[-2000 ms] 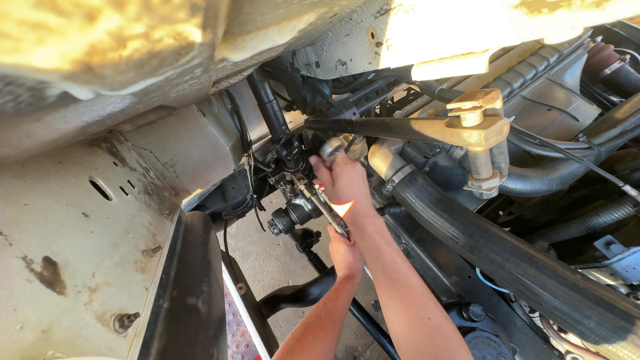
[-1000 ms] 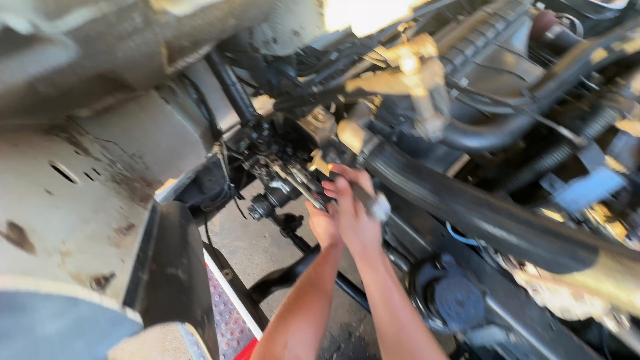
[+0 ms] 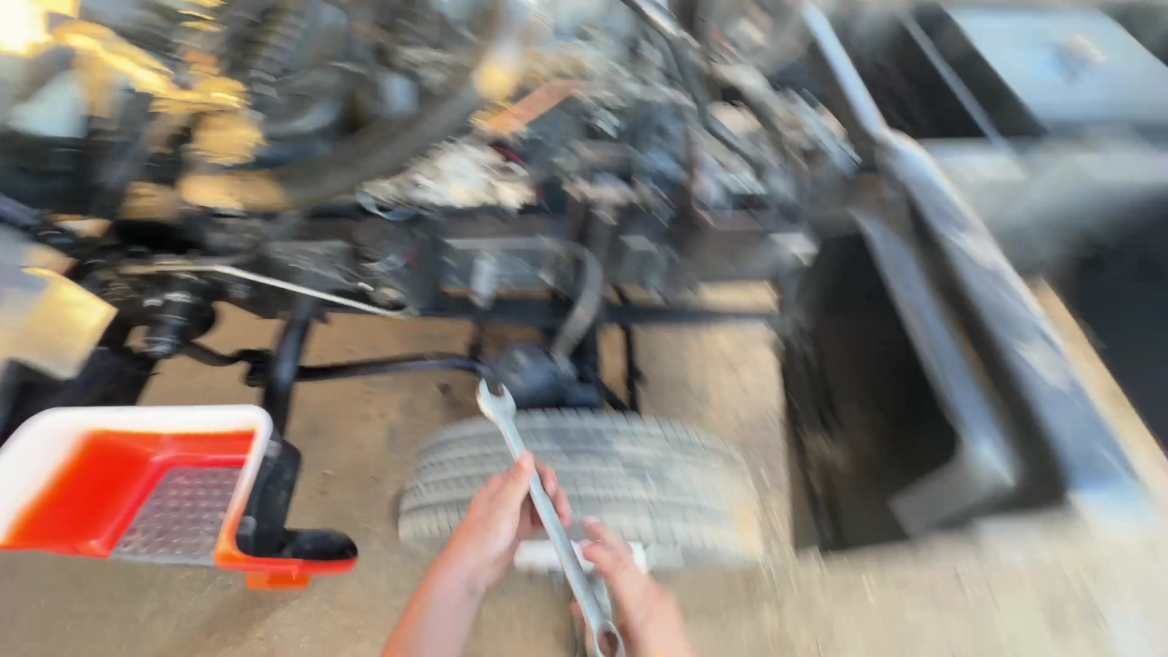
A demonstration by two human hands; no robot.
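Observation:
A long steel combination wrench (image 3: 550,511) lies diagonally in front of me, its open end up at the left and its ring end low. My left hand (image 3: 502,525) grips the shank near its middle. My right hand (image 3: 634,579) is beside the lower shank with fingers partly spread; a second metal tool seems to lie beneath the wrench there, blurred, and I cannot tell if the hand holds it. Behind both hands stands a tire (image 3: 584,470) with a grooved tread.
A red and white plastic tray (image 3: 137,415) with a textured metal surface is at the left. Black vehicle frame rails and rods (image 3: 392,368) cross the middle, blurred engine parts above them. A dark body panel edge (image 3: 985,265) slopes down at the right.
The view has swung far to the right. Both hands have come away from the joint and linkage by the frame, where they were earlier, and are now above the tire with the wrench.

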